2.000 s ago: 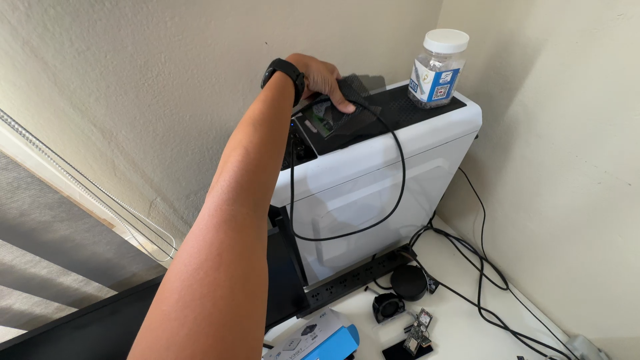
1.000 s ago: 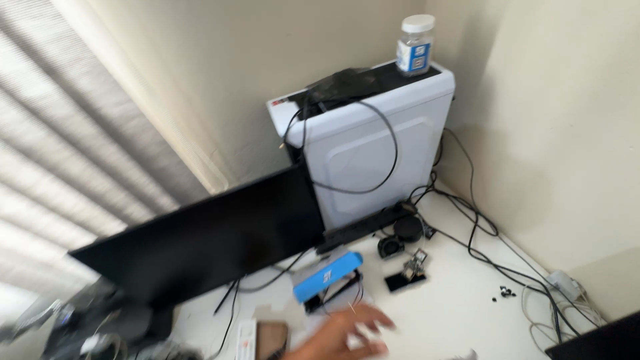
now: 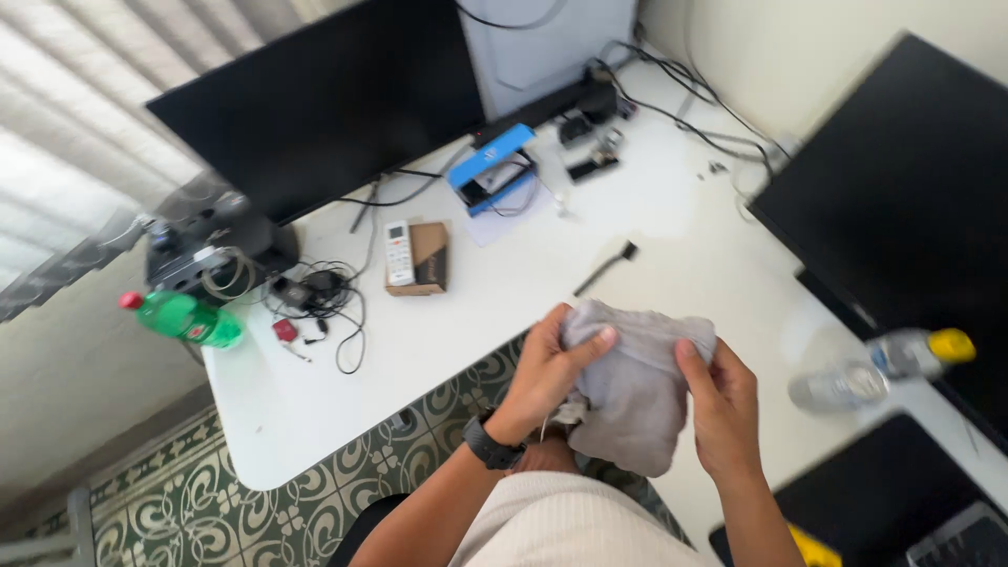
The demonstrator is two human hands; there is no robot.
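Observation:
A folded grey cloth (image 3: pixel 630 394) is stretched between my two hands, above the front edge of the white desk. My left hand (image 3: pixel 543 374), with a black watch on the wrist, pinches its upper left corner, thumb on top. My right hand (image 3: pixel 720 402) grips the upper right side, also with the thumb on top. A small black brush (image 3: pixel 606 268) lies on the desk just beyond the cloth. Farther back, an open blue box (image 3: pixel 492 169) with a cable stands near the monitor (image 3: pixel 323 102).
A green plastic bottle (image 3: pixel 181 317) and tangled cables (image 3: pixel 319 291) are at left, with a white remote (image 3: pixel 399 252) on a cardboard box (image 3: pixel 431 256). At right are another monitor (image 3: pixel 898 189) and a clear bottle with a yellow cap (image 3: pixel 913 353). A white computer case (image 3: pixel 543 47) stands behind.
The hand that was on top of the white computer case is away from it, and both hands now hold the grey cloth. The view has swung down toward the desk and floor.

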